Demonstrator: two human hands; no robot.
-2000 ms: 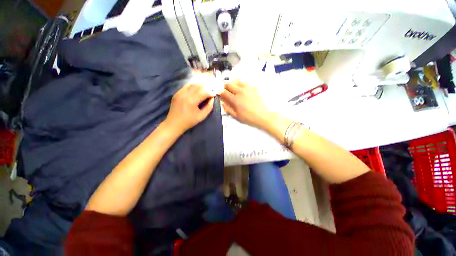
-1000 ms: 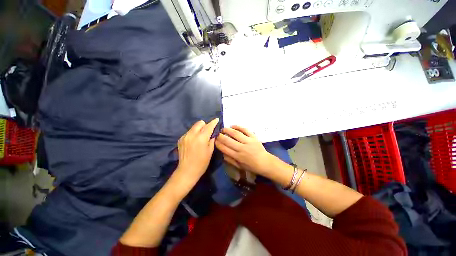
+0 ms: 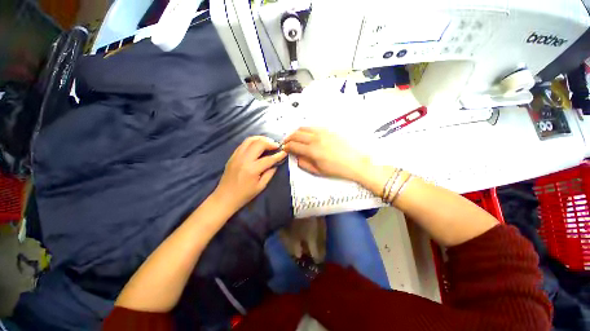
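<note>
The dark navy garment cloth spreads left of the needle and hangs over the table's front edge toward the lap. My left hand lies on the cloth and pinches its right edge. My right hand meets it there, with its fingertips on the same edge, just in front of the needle area. The edge between the fingertips is mostly hidden. The presser foot and needle are above and behind my hands; whether the foot is down on the cloth cannot be told. The white sewing machine stands behind.
Red-handled thread snips lie on the white table, right of my right hand. Dark scraps lie behind them. A small dark packet is at the right table end. Red baskets stand right; a shiny black roll is far left.
Since one second ago, both hands have moved up along the cloth's edge from the table's front edge, closer to the needle. The camera view has shifted, showing more of the machine.
</note>
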